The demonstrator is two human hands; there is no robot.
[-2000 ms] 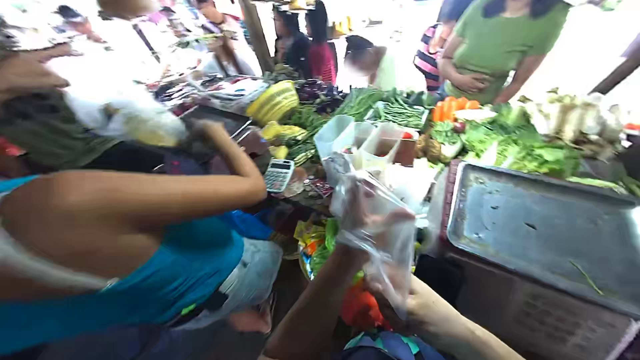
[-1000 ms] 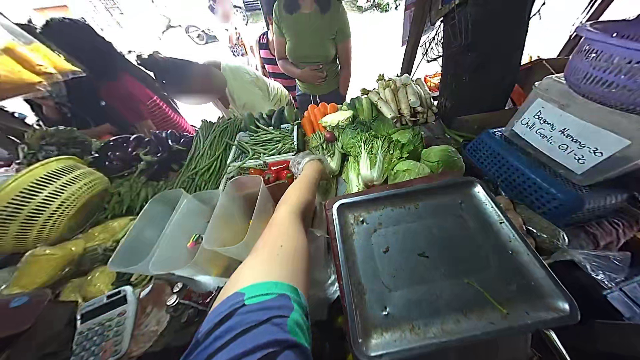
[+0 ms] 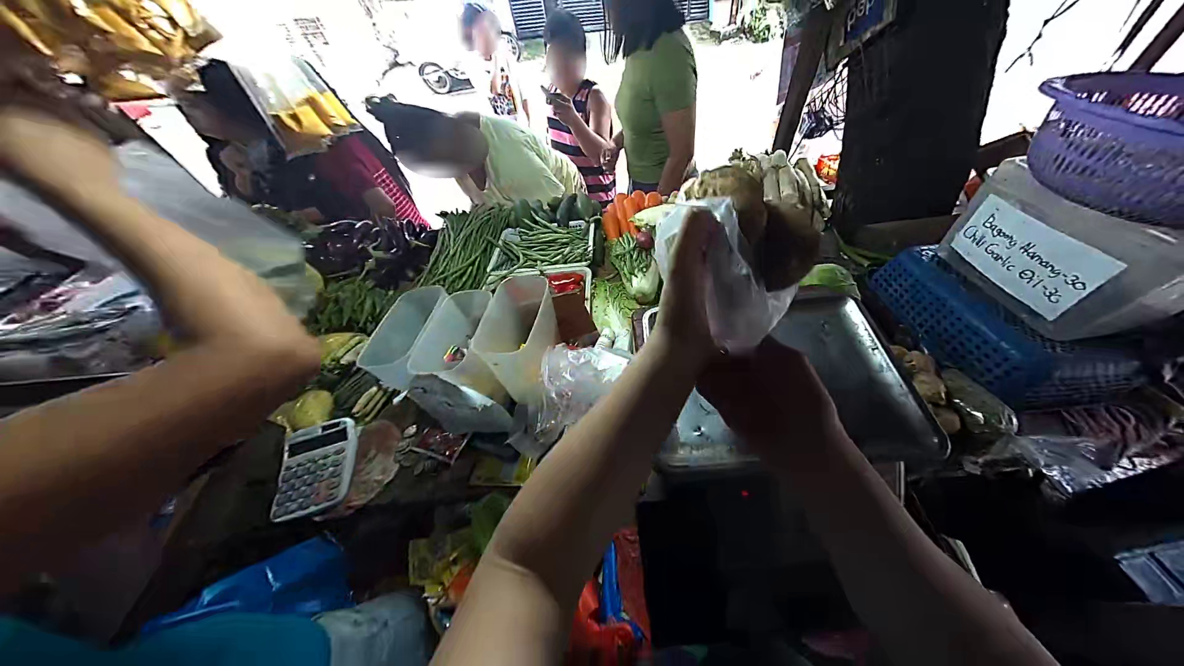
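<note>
A clear plastic bag is raised over the back left part of a metal tray. My left hand grips the bag from its left side. Under it, my right hand, dark and blurred, holds the bag's lower end; its fingers are hard to make out. Brown, rounded things show blurred at the bag's upper right; whether they are inside it I cannot tell. Left of my hands stand translucent plastic containers and a crumpled clear bag.
Green beans, carrots and eggplants lie beyond the containers. A calculator sits at left, near another person's arm. Blue and purple baskets are at right. Several people stand across the stall.
One arm was stretched toward the red peppers and leafy vegetables; now both my hands are together at a bag above the tray. Another person's raised arm has come into view at left.
</note>
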